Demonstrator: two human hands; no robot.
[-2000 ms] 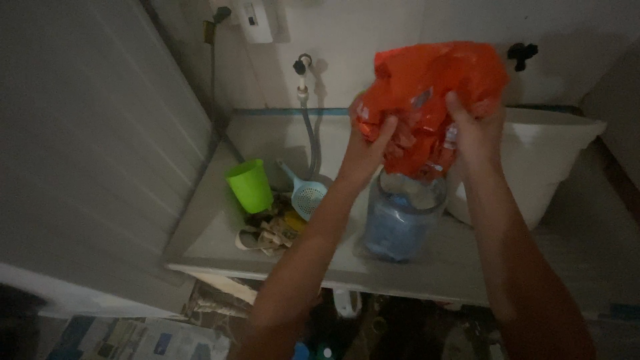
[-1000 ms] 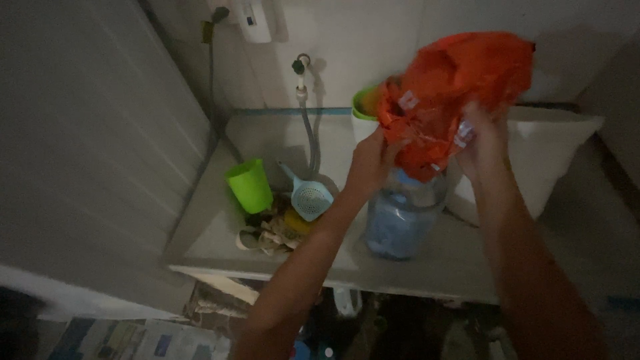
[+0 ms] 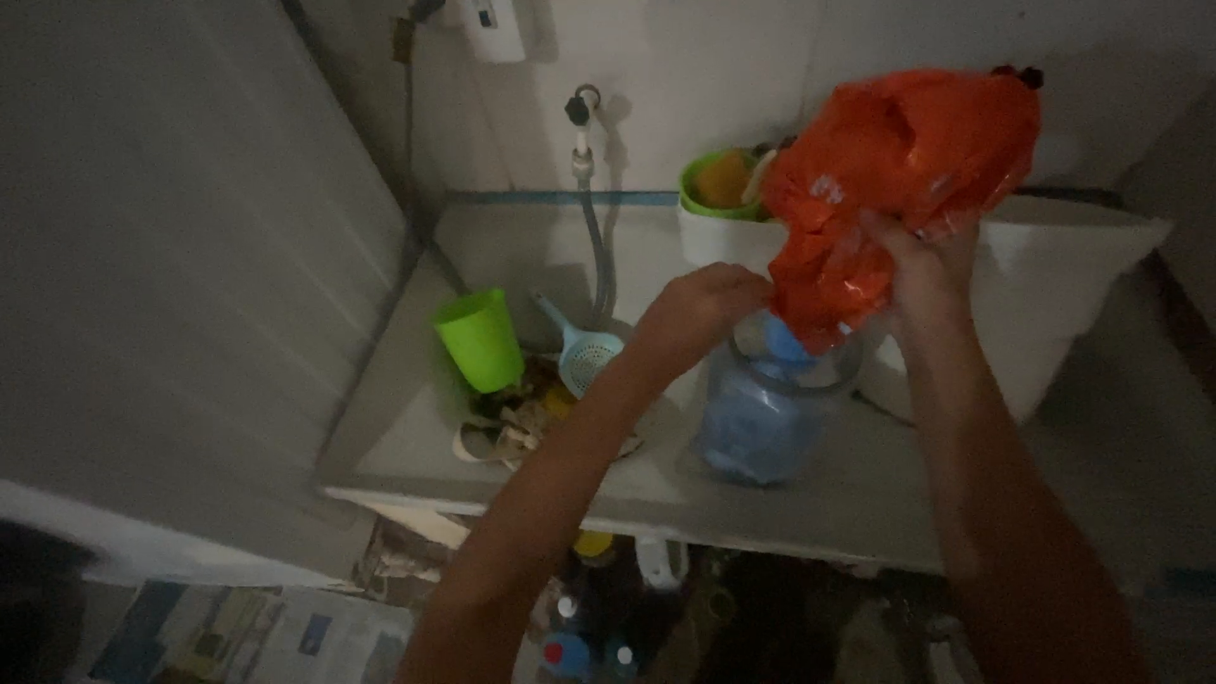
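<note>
A crumpled orange plastic bag is held up over the right part of the counter. My right hand grips its gathered middle, thumb across the film. At its lower left edge, my left hand pinches the plastic between fingertips. Directly below the bag stands a clear bluish plastic container with a wide rim; something bright blue shows near its mouth, partly hidden by the bag. What the bag holds, if anything, cannot be seen.
A green cup, a light blue strainer and a heap of scraps lie left. Behind are a wall tap with a grey hose and a green-rimmed holder. A large white tub stands right. Newspapers lie below.
The orange bag has moved right and swung away from above the container's middle, showing the green-rimmed holder behind. My left hand has shifted from the bag's side to its lower edge.
</note>
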